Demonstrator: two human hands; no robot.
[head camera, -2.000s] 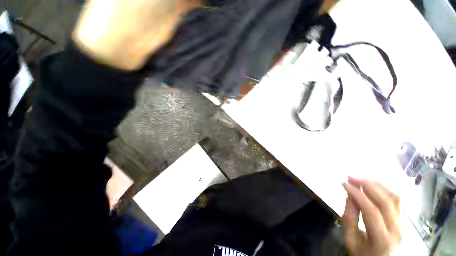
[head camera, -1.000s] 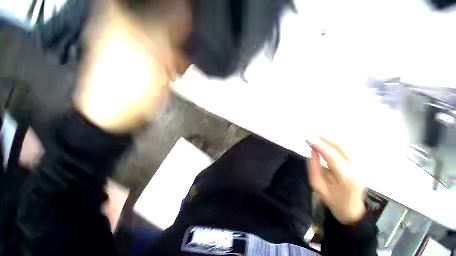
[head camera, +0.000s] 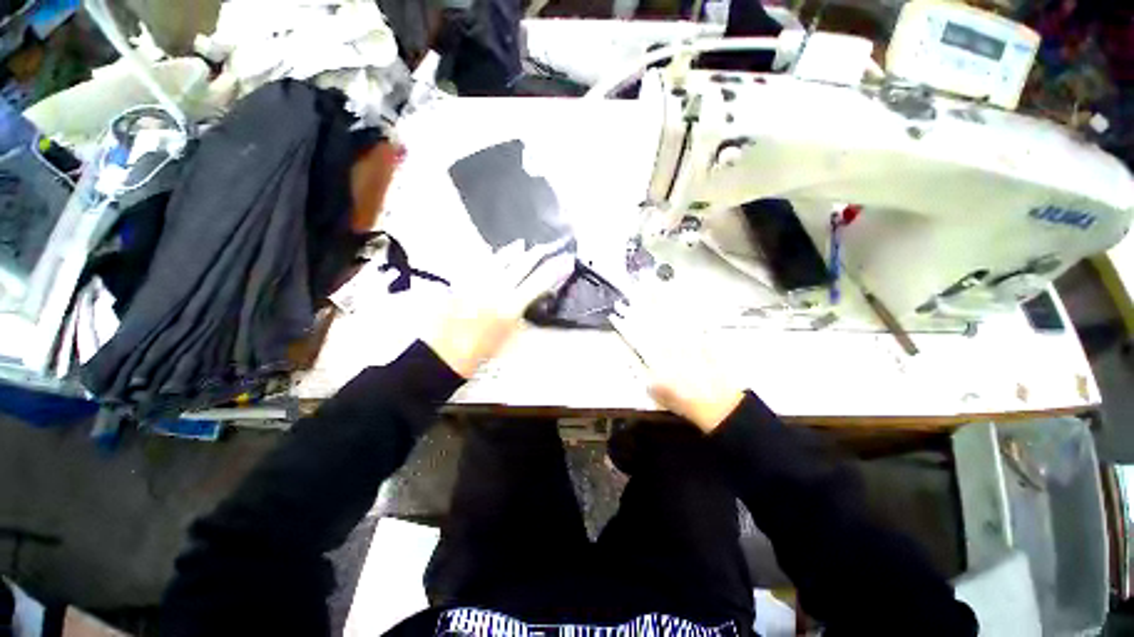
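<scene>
A small grey cloth panel (head camera: 500, 197) lies on the white machine table, left of the needle area. A darker cloth piece (head camera: 582, 300) lies at its lower end, just left of the presser foot (head camera: 640, 259). My left hand (head camera: 497, 305) holds the cloth where the two pieces meet, its fingers over them. My right hand (head camera: 682, 371) reaches to the dark piece's right corner; glare hides whether its fingertips grip it. The cream JUKI machine head (head camera: 871, 149) stands at the right.
A thick dark bundle of pieces (head camera: 236, 237) lies at the left, with a dark tie (head camera: 404, 269) beside it. A phone (head camera: 786, 244) and a thin brown tool (head camera: 885, 311) lie under the machine arm. Pale cloth (head camera: 305, 50) is piled at the back left. A control panel (head camera: 964, 50) sits above.
My left hand has come down from the raised dark cloth at the upper left to the pieces near the needle. My right hand has moved to the dark piece's corner. The view has swung to the machine.
</scene>
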